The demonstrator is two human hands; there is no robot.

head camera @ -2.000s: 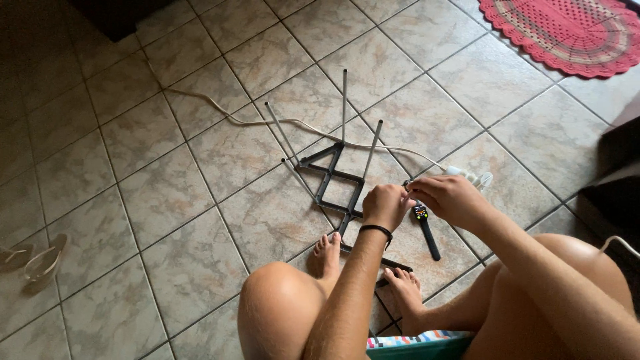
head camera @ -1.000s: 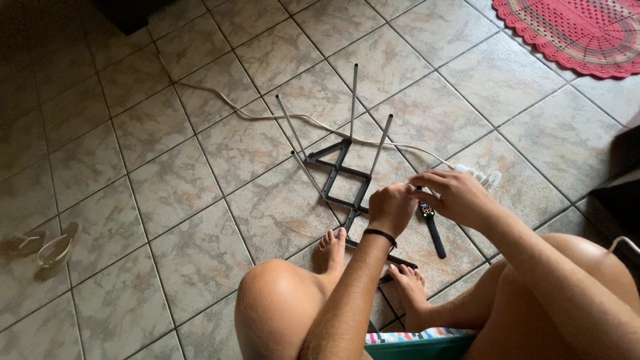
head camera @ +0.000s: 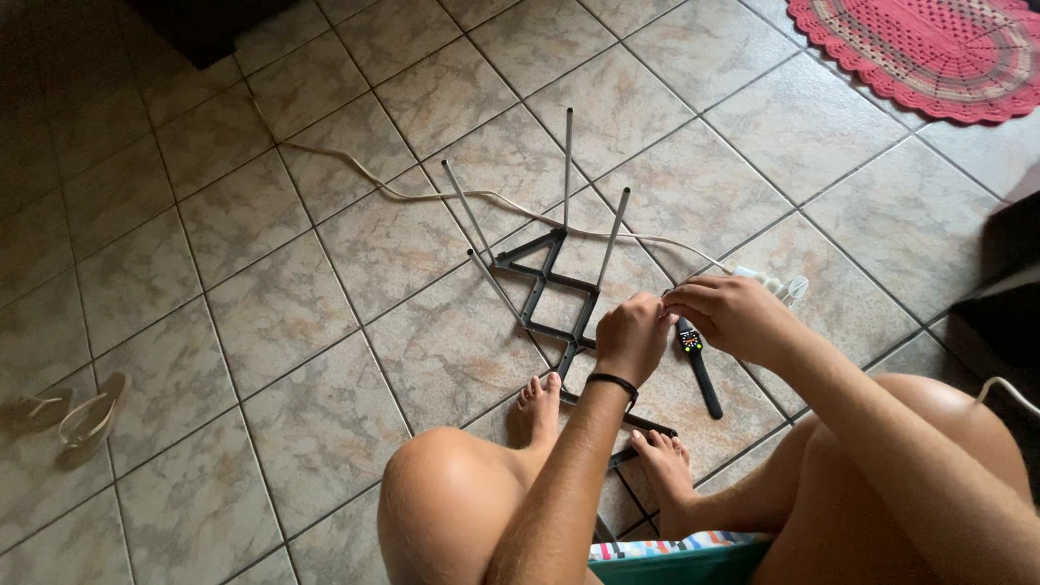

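Note:
My left hand [head camera: 632,337], with a black band at its wrist, meets my right hand [head camera: 727,313] fingertip to fingertip. Something small and dark shows between the fingertips; what it is and which hand grips it, I cannot tell. Below and left of the hands lies a black lattice frame [head camera: 578,284] on the tiles, with several thin grey rods [head camera: 568,166] standing up from it. Its near end reaches down between my bare feet. A smartwatch with a black strap [head camera: 702,378] lies on the floor just beneath my hands.
A white cable [head camera: 357,166] runs behind the frame to a white power strip [head camera: 756,280] by my right hand. Flip-flops [head camera: 93,418] lie at the far left. A red crocheted rug [head camera: 934,61] is at the upper right, and dark furniture stands at the upper left and right edge.

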